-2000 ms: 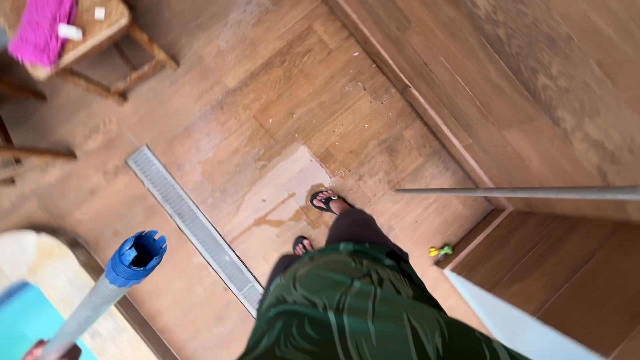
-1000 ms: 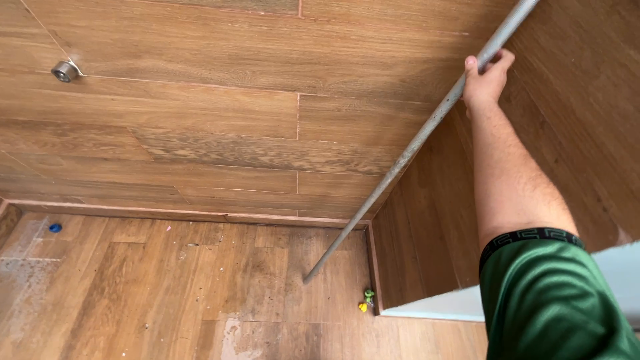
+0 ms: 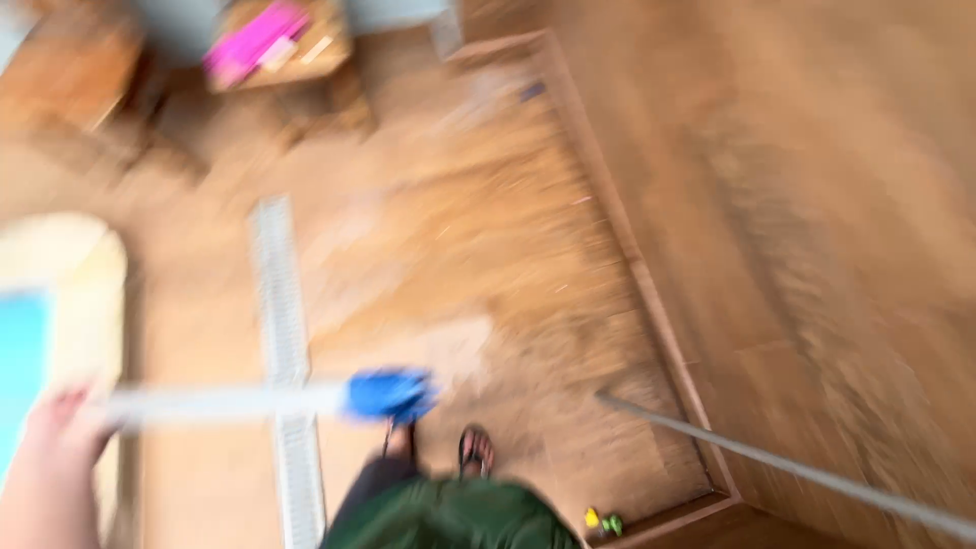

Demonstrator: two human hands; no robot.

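Note:
My left hand (image 3: 75,415), blurred at the lower left, is closed around a pale tube (image 3: 206,404) whose end is wrapped in blue material (image 3: 390,394). That blue end points right, just above my feet. A thin grey pole (image 3: 770,460) slants from the floor toward the lower right edge, over the baseboard. My right hand is out of view, so what it touches is hidden.
A metal drain grate (image 3: 284,305) crosses the wood-look floor. The pool's pale rim (image 3: 95,282) is at left. A wooden stool (image 3: 328,57) holds a pink cloth (image 3: 255,44). Small yellow and green objects (image 3: 602,521) lie near the corner, by the baseboard (image 3: 648,293).
The view has swung back from the wall to the floor and pool side. My right hand, on the pole one second ago, has left the view. The left hand and the blue-ended tube are visible again.

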